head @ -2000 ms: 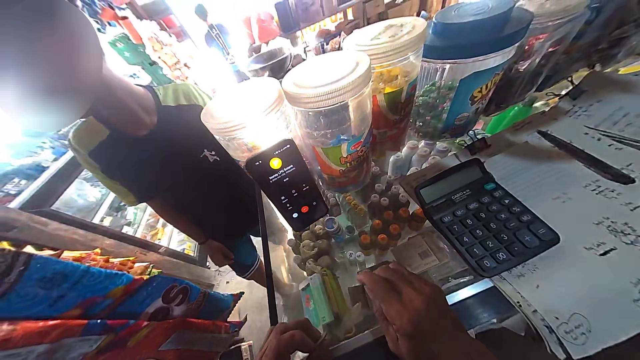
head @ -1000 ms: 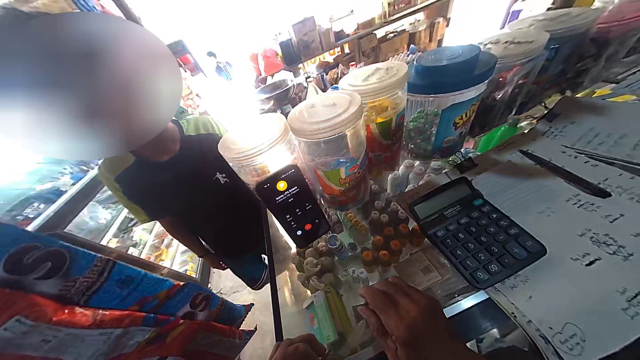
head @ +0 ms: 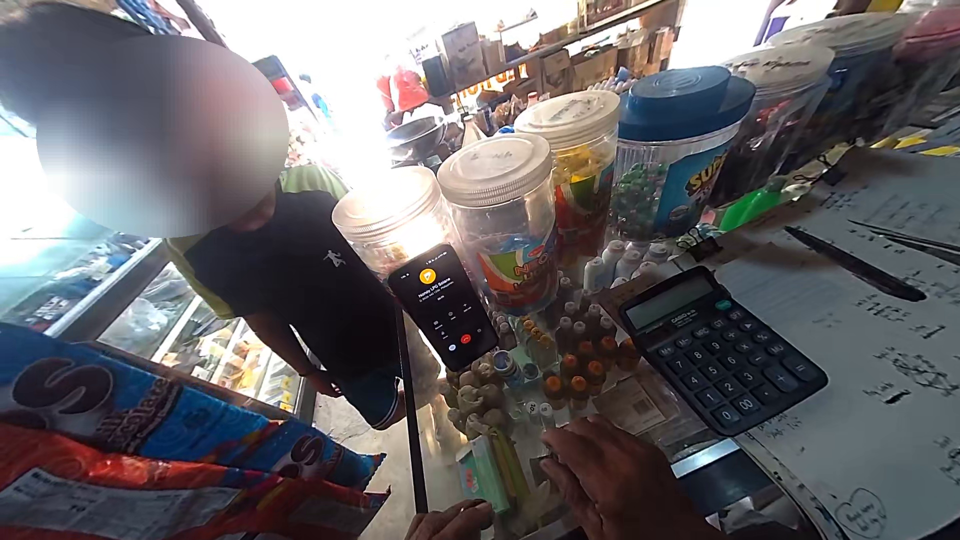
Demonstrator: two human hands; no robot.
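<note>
My right hand rests at the near part of the glass counter, its fingers bent; whether something lies beneath them cannot be told. At the bottom edge, only the fingers of my left hand show, close to a small green-and-white box. Beyond my hands a smartphone with a call screen leans against lidded plastic jars. Small bottles with orange caps stand between the phone and a black Casio calculator. The calculator lies on papers with handwriting, right of my right hand.
A clear jar with a white lid stands in a row with other jars, one blue-lidded. A pen lies on the papers. Snack packs fill the lower left. A person in a dark shirt stands across the counter.
The view has shifted somewhat. The person across the counter appears nearer the jars than in the earliest frame. My hands stay near the same spot on the counter.
</note>
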